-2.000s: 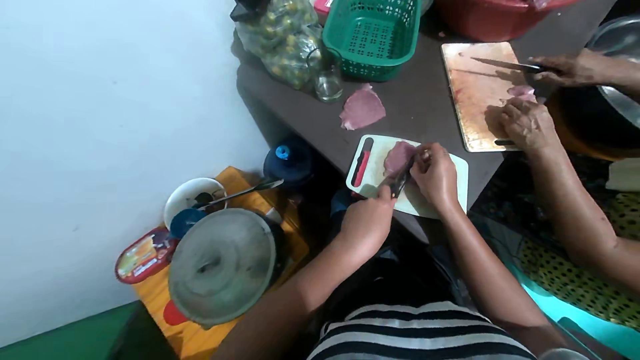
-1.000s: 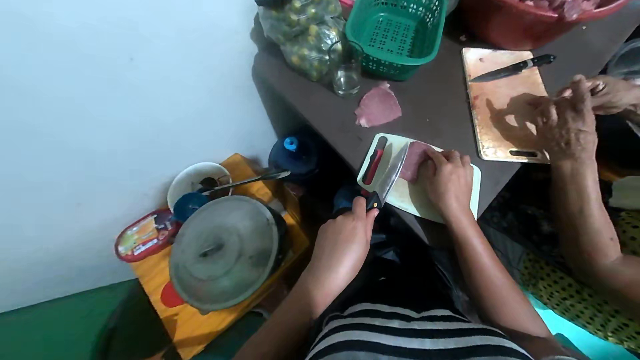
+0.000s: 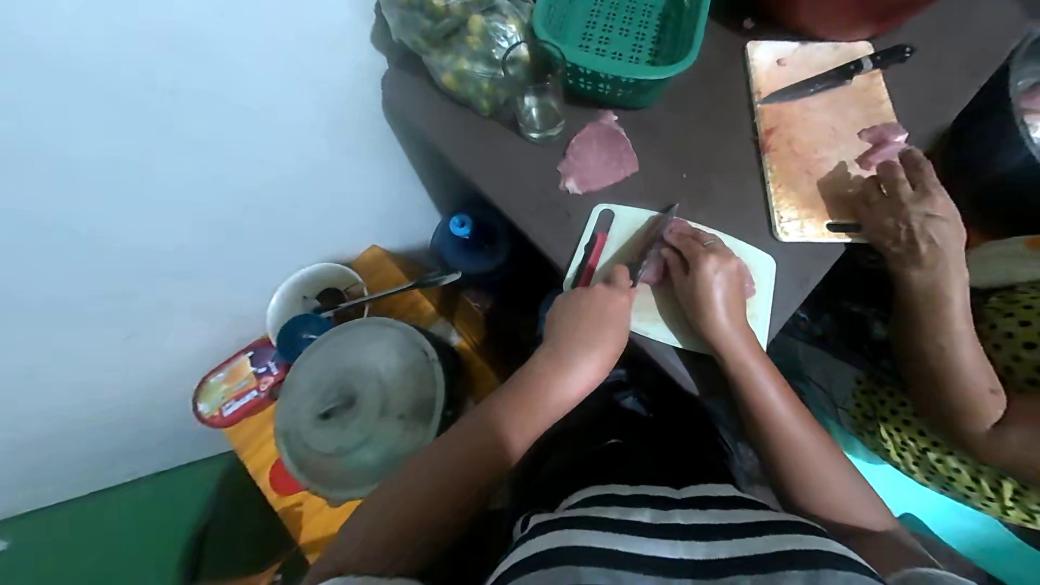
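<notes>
A kitchen knife (image 3: 660,231) is gripped in my left hand (image 3: 589,321), its blade angled across the raw meat (image 3: 652,266). My right hand (image 3: 705,280) presses down on that meat, covering much of it. Both hands are over a white cutting board (image 3: 662,321) at the table's corner; a red strip (image 3: 595,253) shows by the dark slot at its left end. Behind the board, a flat slice of raw meat (image 3: 600,156) lies directly on the dark table.
A co-worker's hand (image 3: 918,215) touches meat pieces (image 3: 881,145) on a stained board (image 3: 812,154), where another knife (image 3: 845,75) lies. A green basket (image 3: 638,81), glass (image 3: 539,110) and filled plastic bag (image 3: 463,49) stand behind. A lidded pot (image 3: 361,406) is at lower left.
My knife has moved from beside the meat onto it. The co-worker's knife, held two seconds ago, lies on the stained board, and a co-worker's hand has come down to meat there.
</notes>
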